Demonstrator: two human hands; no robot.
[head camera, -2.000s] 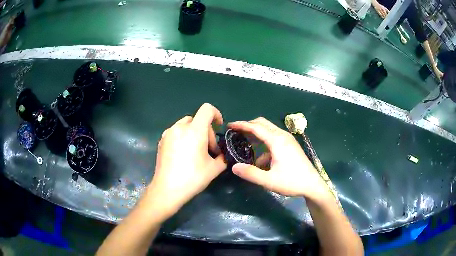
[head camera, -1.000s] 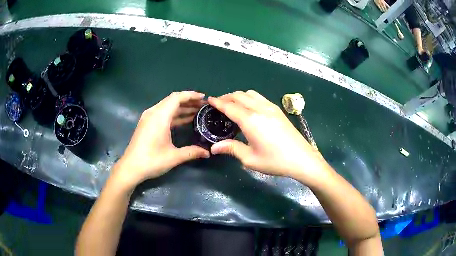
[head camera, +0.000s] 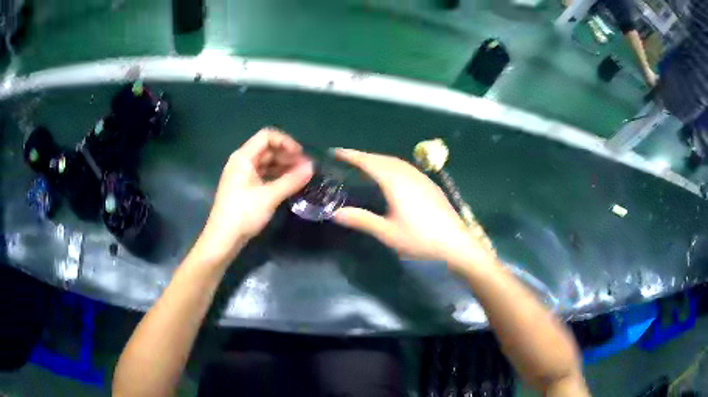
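Observation:
A black cylindrical housing (head camera: 318, 197) with a glossy rim is between my hands over the dark green mat, blurred. My right hand (head camera: 411, 203) curves around its right side, thumb at the lower rim and fingers at the top. My left hand (head camera: 260, 182) is at its upper left, fingers curled and fingertips pinched together at the rim. I cannot tell whether a small part or wire is between those fingertips. The inside of the housing is too blurred to read.
A mallet (head camera: 432, 155) lies right of my hands. Several black housings (head camera: 124, 205) cluster at left, beside a blue circuit board (head camera: 39, 195). A small pale piece (head camera: 619, 210) lies far right. Beyond the white strip (head camera: 341, 80), the belt carries black units (head camera: 489, 62). Another person's arm (head camera: 641, 56) shows upper right.
My left hand has gone from spread around the housing's left side to curled fingers at its upper rim. My right hand stays around the right side. Units on the belt have shifted left.

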